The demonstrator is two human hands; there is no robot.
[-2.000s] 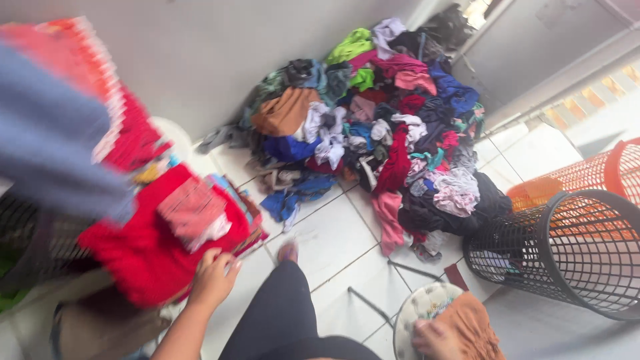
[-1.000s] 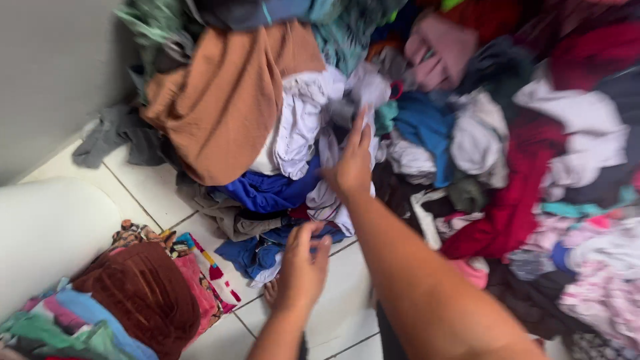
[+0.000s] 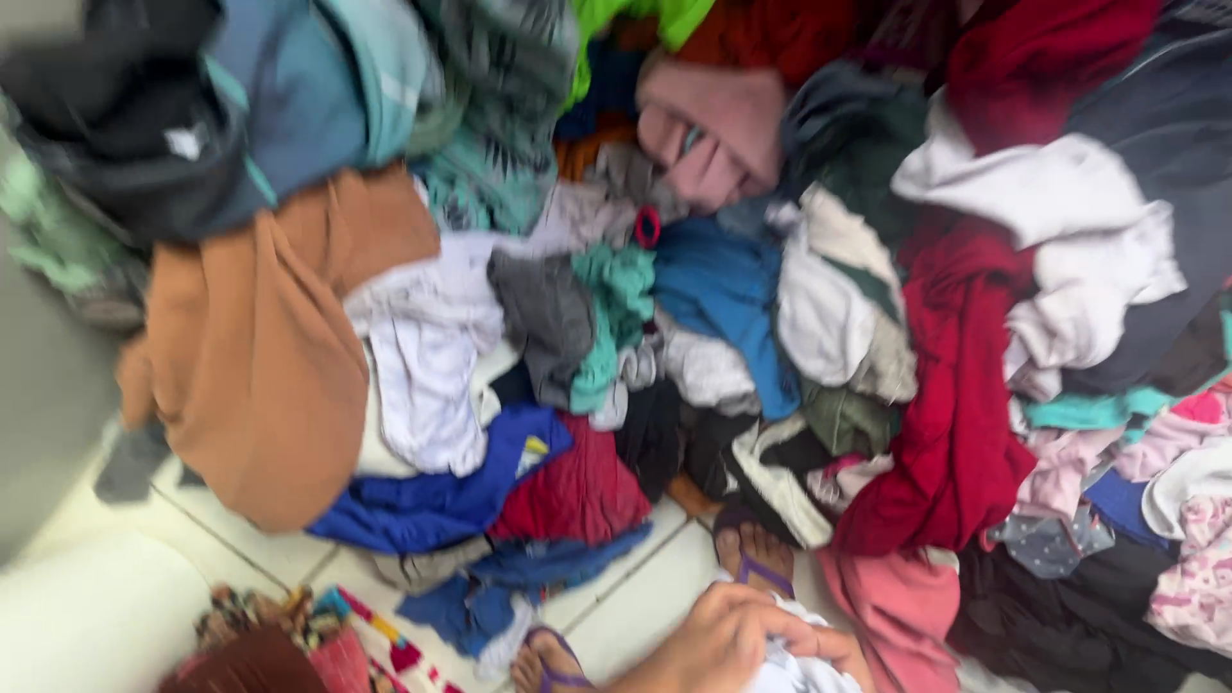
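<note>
My left hand (image 3: pixel 736 640) comes in from the bottom edge, its fingers closed on a bunched white cloth (image 3: pixel 794 664) low in front of me. More fingers show at the cloth's right side, but whose hand they belong to is unclear; the rest of my right hand is hidden or out of frame. Beyond lies a big heap of clothes: a brown garment (image 3: pixel 260 366), a white garment (image 3: pixel 428 385), a blue garment (image 3: pixel 433 510), a dark red garment (image 3: pixel 577 481) and a long red garment (image 3: pixel 953 385). A salmon-pink cloth (image 3: pixel 900 616) lies just right of the held cloth.
My feet in purple flip-flops (image 3: pixel 558 664) stand on white floor tiles (image 3: pixel 626 587) at the heap's near edge. At lower left are a rounded white surface (image 3: pixel 96 616) and a dark brown cloth (image 3: pixel 255 664) beside patterned fabric. A grey wall (image 3: pixel 48 385) borders the left.
A second ago both hands reached over the heap at a pale cloth; now my left hand is low, near my feet, with a white cloth. The view has moved closer to the heap since two seconds ago.
</note>
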